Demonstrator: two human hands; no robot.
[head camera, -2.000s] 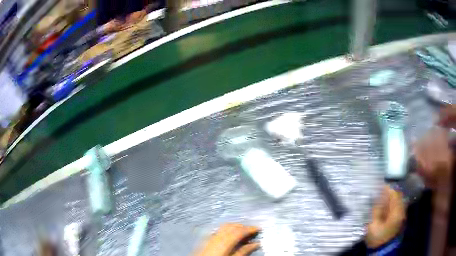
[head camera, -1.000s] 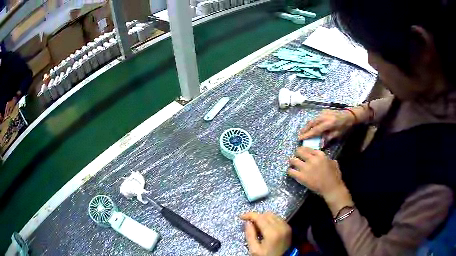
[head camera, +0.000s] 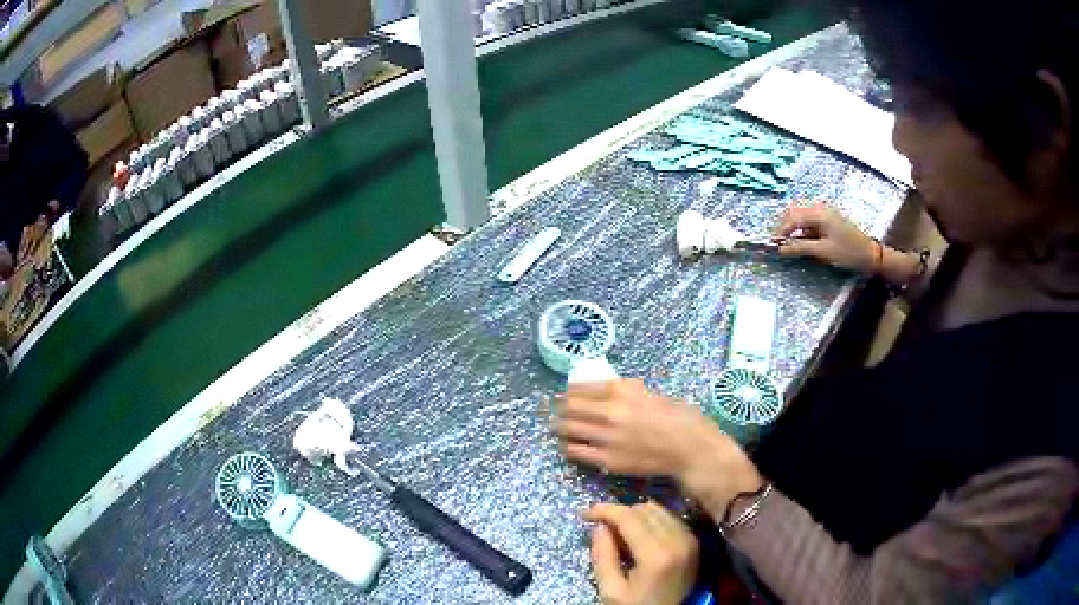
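Observation:
My right hand (head camera: 645, 553), with a blue band at the wrist, is at the bottom edge, loosely curled, thumb apart, holding nothing visible. My left hand is out of the picture. A pale-green handheld fan (head camera: 325, 541) lies at lower left, its round grille up and left. A padded hammer (head camera: 456, 538) lies beside it, white wrapped head up and left, black grip towards me. A second fan (head camera: 576, 331) lies in the middle; the neighbour's hand (head camera: 633, 435) covers most of its handle.
The neighbouring worker sits at right; their other hand (head camera: 822, 240) is on another padded hammer (head camera: 706, 236). A third fan (head camera: 754, 337), a loose handle cover (head camera: 529, 255), a cover pile (head camera: 728, 151) and a white sheet (head camera: 822, 116) lie around. A post (head camera: 456, 130) stands beside the green conveyor (head camera: 343, 201).
The neighbour's hands have left the piece at the right, now a visible fan; one reached to the hammer, the other to the middle fan. My right hand has barely moved.

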